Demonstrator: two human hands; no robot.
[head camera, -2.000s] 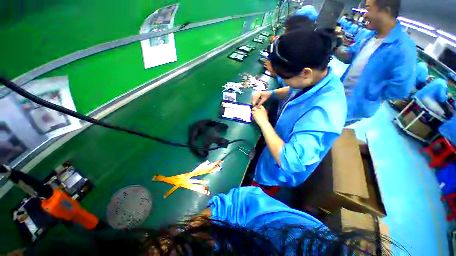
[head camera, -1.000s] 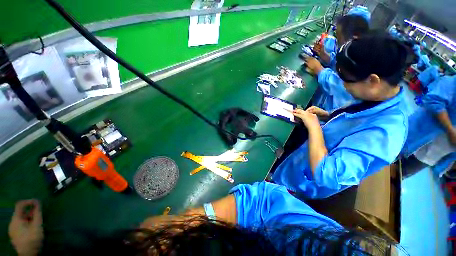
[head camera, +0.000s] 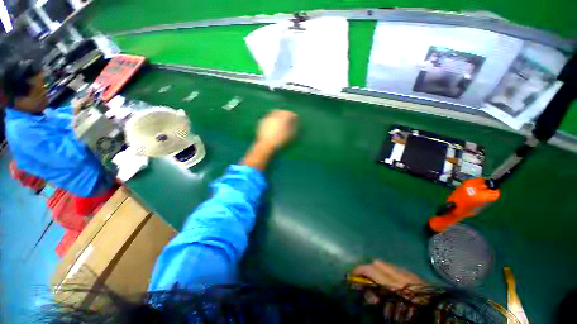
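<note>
An open tablet (head camera: 425, 155) lies on the green mat at right of centre. The orange screwdriver (head camera: 465, 202) hangs nose-down beside it, just above the round screw dish (head camera: 460, 255). My left hand (head camera: 277, 129) is stretched forward over the mat, left of the tablet, fingers curled; whether it holds anything is not visible. My right hand (head camera: 389, 278) is at the bottom edge, partly hidden by hair, with a thin orange-yellow flat ribbon cable (head camera: 359, 279) at its fingertips. Another ribbon cable (head camera: 515, 300) lies at the bottom right, cut off by the edge.
A cream fan (head camera: 158, 133) stands on the bench at left. Small pieces (head camera: 232, 103) lie along the back of the mat. A blue-coated person (head camera: 50, 145) works at far left near a red tray (head camera: 120, 74). A cardboard box (head camera: 114, 247) is below the bench edge. Paper sheets (head camera: 304, 54) hang behind.
The view has swung left, so the tablet, screwdriver and dish now show at right. My left arm is now extended forward across the mat. The neighbour on the right is out of view.
</note>
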